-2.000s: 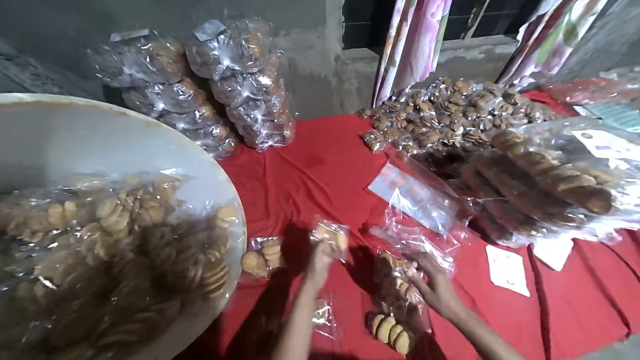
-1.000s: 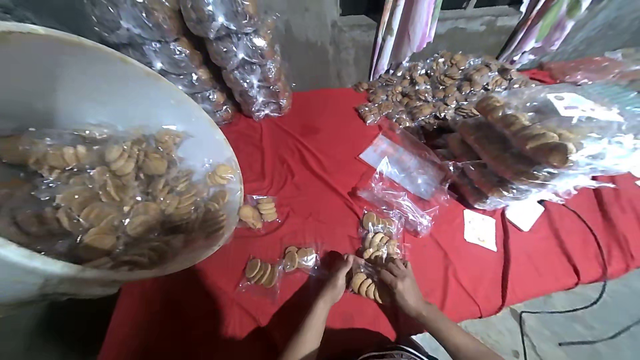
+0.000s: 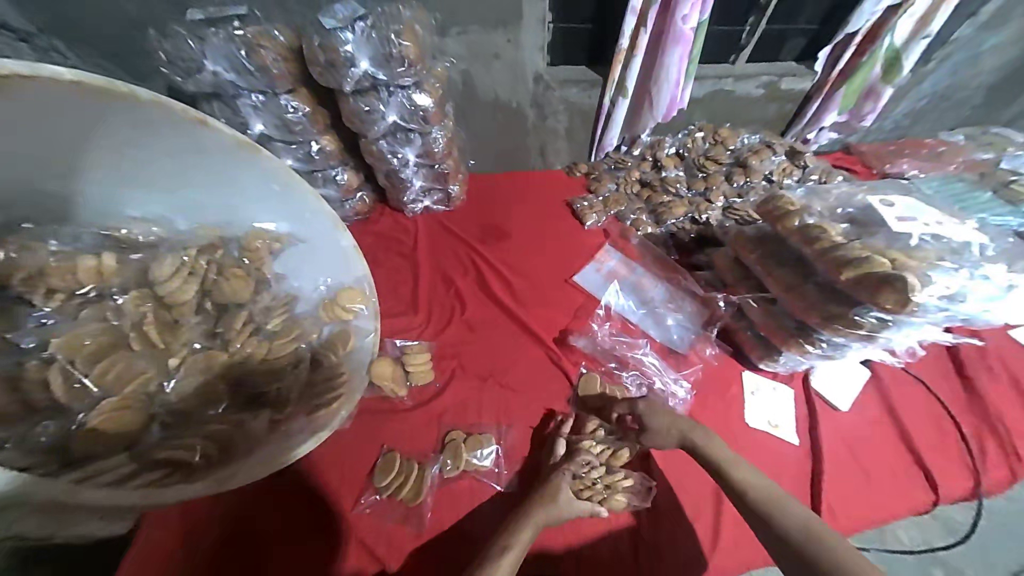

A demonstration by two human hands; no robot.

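My left hand [image 3: 560,484] curls around the left side of stacked small clear packets of round cookies [image 3: 604,472] on the red cloth. At the top of this stack, my right hand [image 3: 652,420] has its fingers on a cookie packet; its fingertips are partly hidden. Left of my hands lie a packet with a few cookies [image 3: 472,452], another beside it [image 3: 400,478], and one near the basin's rim [image 3: 402,368]. Just beyond my right hand are crumpled clear plastic bags [image 3: 632,344].
A large pale basin [image 3: 320,216] full of cookie packets stands at left. Behind it rise tall bagged stacks [image 3: 400,112]. Small brown packets [image 3: 688,176] are heaped at the back. Long filled bags [image 3: 824,264] and paper cards [image 3: 770,406] lie right; a black cable [image 3: 972,480] hangs there.
Both hands were lower on the stack one second ago; the right has moved to its far end. Two seconds ago the left hand held a packet apart from the stack.
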